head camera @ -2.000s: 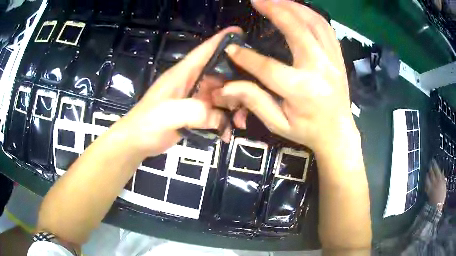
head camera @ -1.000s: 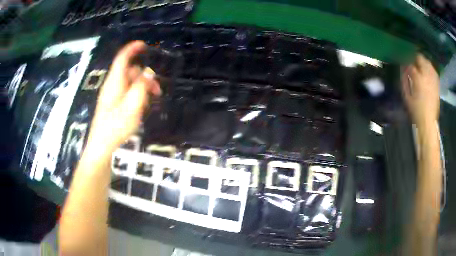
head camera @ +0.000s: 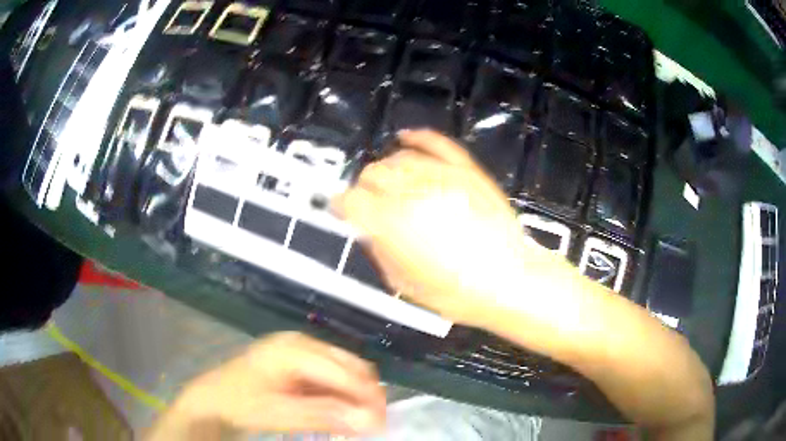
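A white sticker sheet [head camera: 258, 252] with black rectangles lies on the near part of the large glossy black tray [head camera: 422, 96]. The lower row shows several black pads. My right hand [head camera: 431, 232] reaches in from the lower right, its fingertips over the sheet's upper row; its palm hides the sheet's right part. Whether it pinches a pad is hidden. My left hand [head camera: 284, 392] is blurred at the bottom, by the tray's near edge, with fingers curled; I cannot tell if it holds anything. Cream square outlines [head camera: 240, 9] show in some tray pockets.
A dark rectangular panel [head camera: 670, 277] lies right of the tray. Beyond it is a white-edged sheet [head camera: 743, 301]. Crumpled dark scraps [head camera: 720, 151] lie at the upper right, near a small white tab [head camera: 691, 196]. Another white-edged sheet [head camera: 93, 116] is at the left.
Both hands held a dark part over the tray at first, then moved apart. My right hand has since come from the far right onto the sheet; my left has dropped to the near edge.
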